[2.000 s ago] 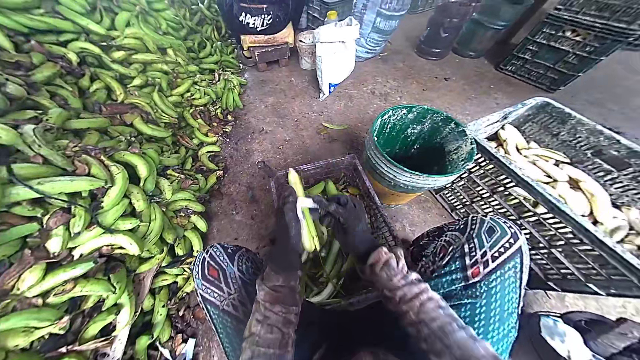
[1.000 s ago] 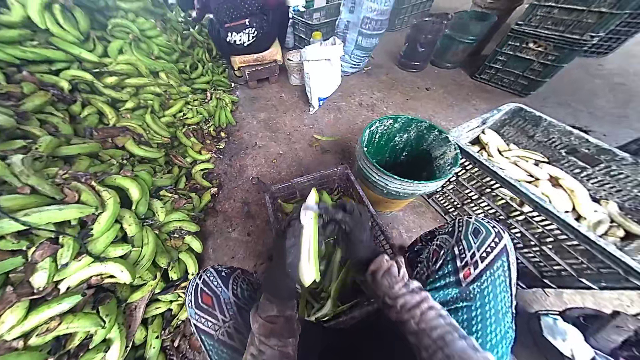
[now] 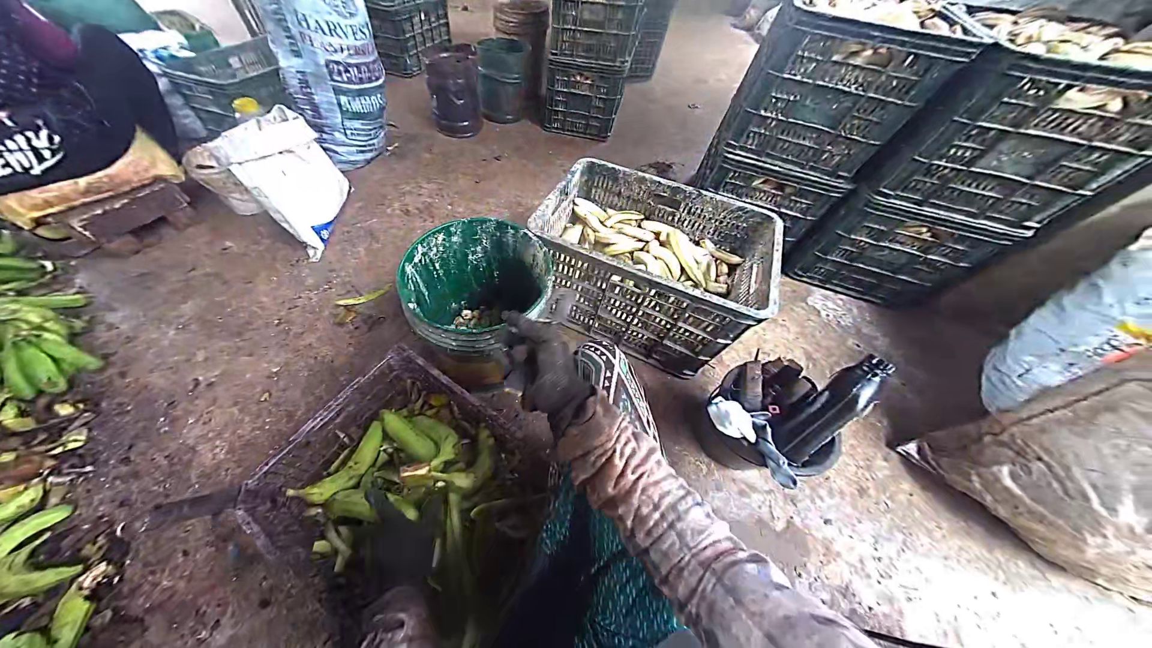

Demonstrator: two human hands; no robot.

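Observation:
My right hand (image 3: 551,373), in a dark glove, is at the near right rim of the green bucket (image 3: 432,274), close to the crate of peeled plantains (image 3: 670,315). Its fingers are bent and blurred; a greyish shape shows beside them, and whether they hold it is unclear. My left hand (image 3: 400,540), also in a dark glove, reaches down among green plantain peels (image 3: 454,450) in the low crate (image 3: 306,432) before me; its fingers are hidden. Pale peeled plantains (image 3: 679,256) lie in the larger crate. Small pale bits lie inside the bucket.
Green plantains (image 3: 40,360) are heaped at the left. A black tub (image 3: 733,441) holding a dark bottle (image 3: 832,409) stands on the right, near a brown sack (image 3: 1053,486). Stacked crates (image 3: 837,108) rise behind. A white bag (image 3: 288,171) and a seated person (image 3: 81,99) are at upper left.
The view has swung right. My hands, earlier together around a partly peeled plantain over the low crate, are now apart: the right by the bucket, the left low among the peels.

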